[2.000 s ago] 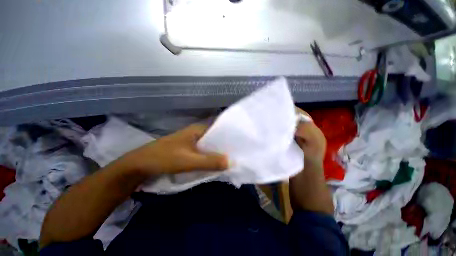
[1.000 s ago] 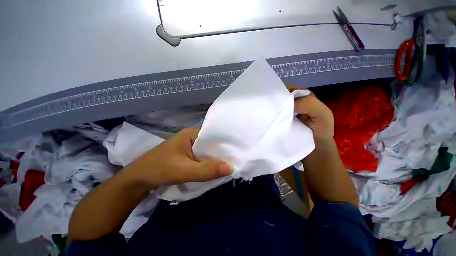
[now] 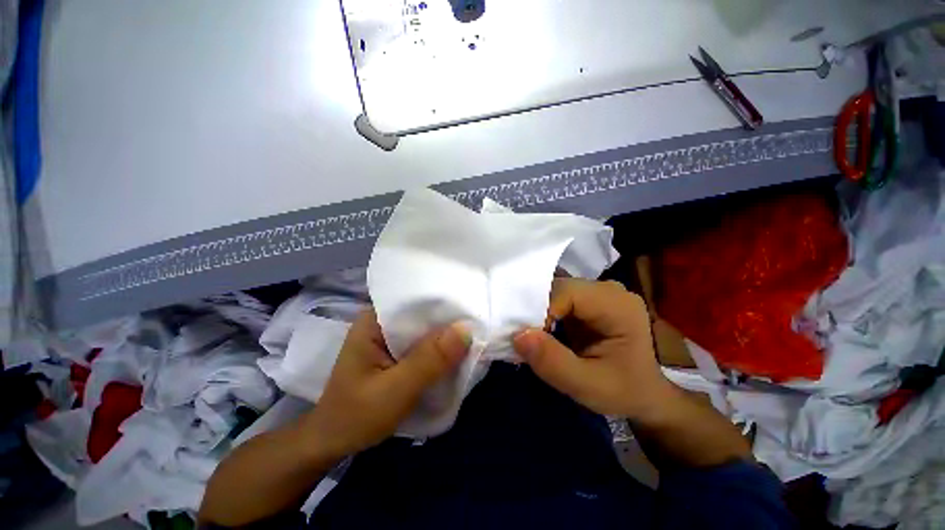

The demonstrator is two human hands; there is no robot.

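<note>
A white cloth piece (image 3: 456, 259) with a pointed upper corner and a seam line down its middle is held up over my lap, in front of the table edge. My left hand (image 3: 389, 373) grips its lower left part, thumb on top. My right hand (image 3: 601, 347) pinches its lower right edge near the seam between thumb and fingers. The fingers under the cloth are hidden. More white cloth sticks out behind and to the left of my left hand.
Thread snips (image 3: 727, 91) lie on the white table (image 3: 228, 124). Orange-handled scissors (image 3: 856, 135) hang at its right end. A printed ruler (image 3: 311, 238) runs along the front edge. A red bundle (image 3: 756, 290) and white garments (image 3: 187, 383) lie below. Blue tape (image 3: 26, 104) is at far left.
My right hand has moved down and inward, close to my left thumb. The cloth has turned and spread, showing its seam. The camera view has shifted, showing more of the table's left side.
</note>
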